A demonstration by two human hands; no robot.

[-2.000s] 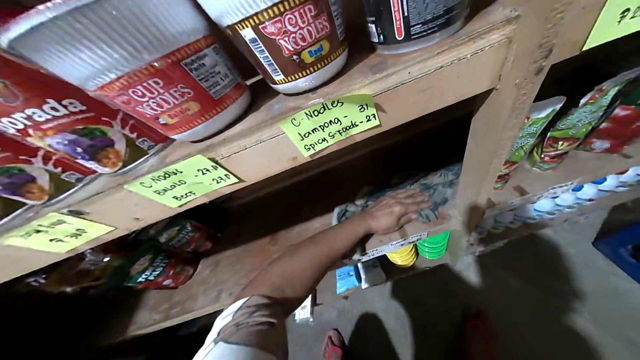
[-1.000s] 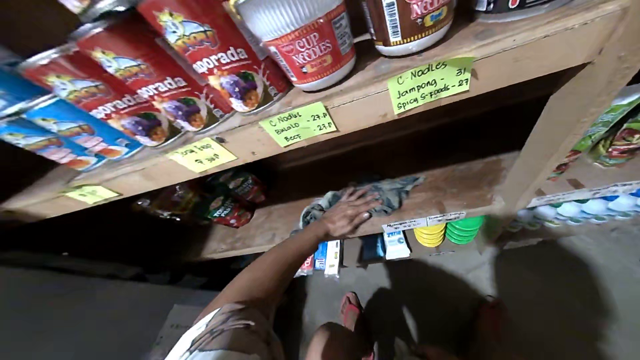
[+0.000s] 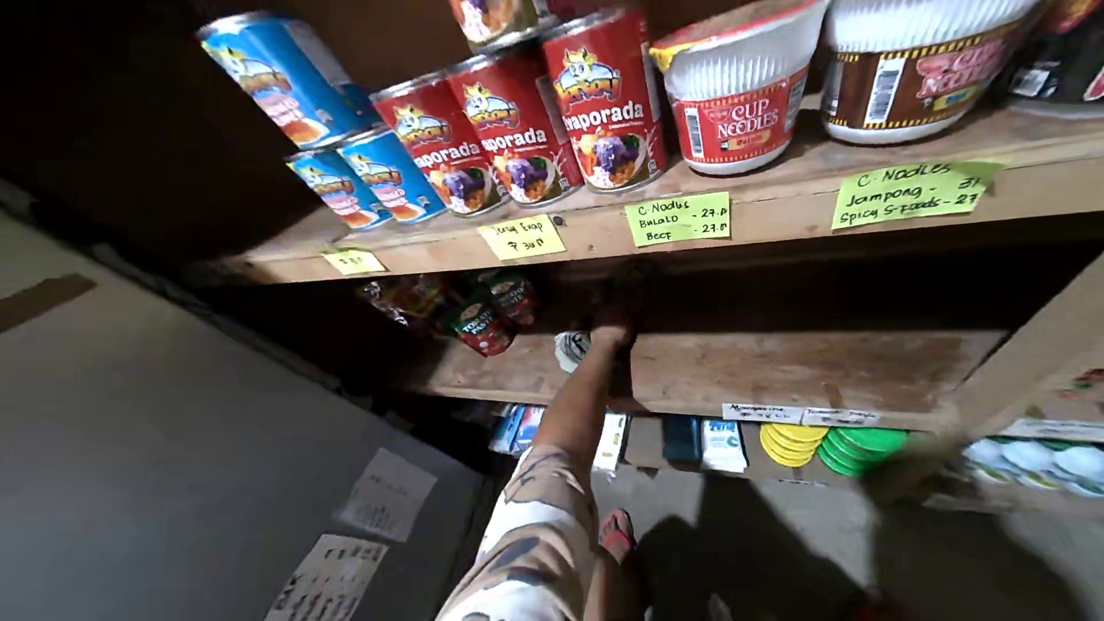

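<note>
My left hand [image 3: 619, 306] reaches deep under the upper shelf, in dark shadow over the lower wooden shelf [image 3: 776, 366]. Its fingers are hard to make out. A patterned grey cloth [image 3: 572, 350] shows just left of my wrist, against the hand; how the fingers meet it is hidden. Left of the cloth stand tomato paste pouches [image 3: 483, 326], with other shiny packets [image 3: 405, 297] behind them. My right hand is not in view.
Above my arm, the upper shelf [image 3: 604, 233] holds red milk cans [image 3: 608, 103], blue cans [image 3: 280, 82] and noodle cups [image 3: 742, 95]. A wooden post [image 3: 1026, 345] stands right. Yellow [image 3: 789, 442] and green round items [image 3: 858, 447] lie below. A grey panel [image 3: 216, 414] borders the left.
My left hand has moved left along the lower shelf and deeper in, and the cloth has gone with it, toward the tomato paste pouches. The view has shifted left.
</note>
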